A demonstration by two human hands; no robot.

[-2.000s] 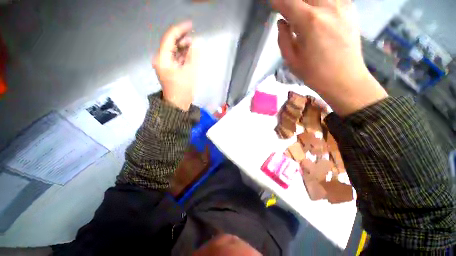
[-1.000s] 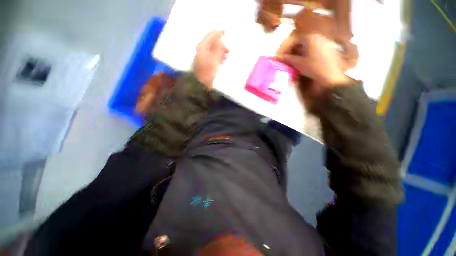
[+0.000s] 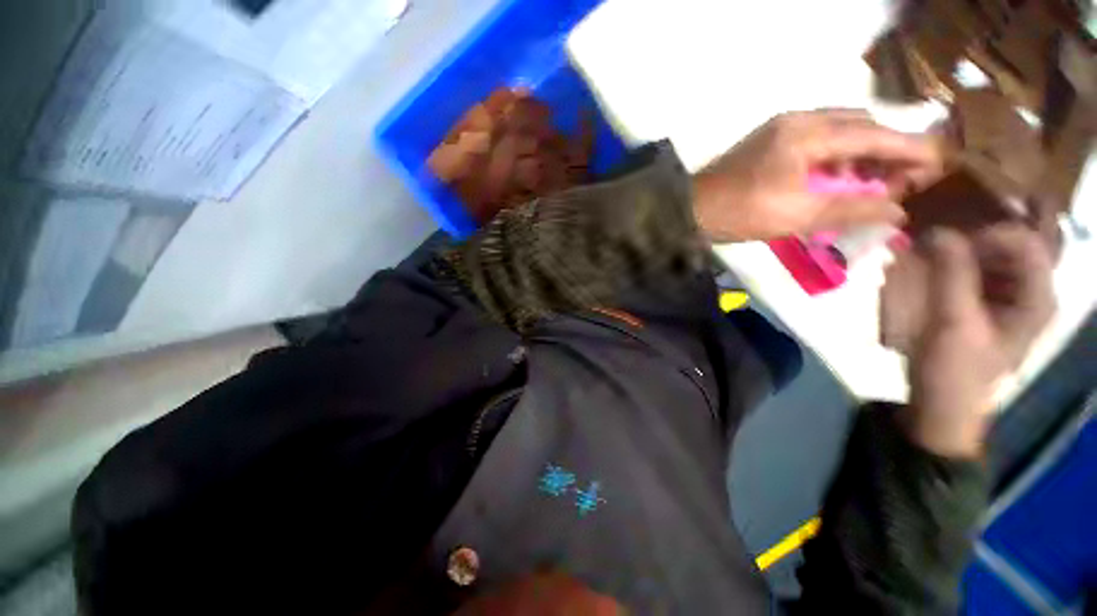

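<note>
My left hand [image 3: 800, 175] reaches over the pink dispenser [image 3: 808, 265] near the table's front edge and partly covers it. Its fingers point right, toward a dark brown piece [image 3: 962, 207]. My right hand [image 3: 968, 307] is just right of the dispenser, below that brown piece, fingers bent and blurred. The brown piece lies between the two hands; I cannot tell which fingers touch it. A small pale patch shows at the dispenser beside my left fingers.
Brown pieces [image 3: 1004, 132] lie overlapping at the back right of the white table [image 3: 710, 72]. A blue bin [image 3: 415, 163] with brown pieces stands left of the table. Posted paper sheets [image 3: 181, 108] are at the upper left. Blue panels [image 3: 1044, 511] are at the lower right.
The view has shifted. My left hand has moved from the table's left part to over the pink dispenser. My right hand has moved from behind the dispenser to its right side.
</note>
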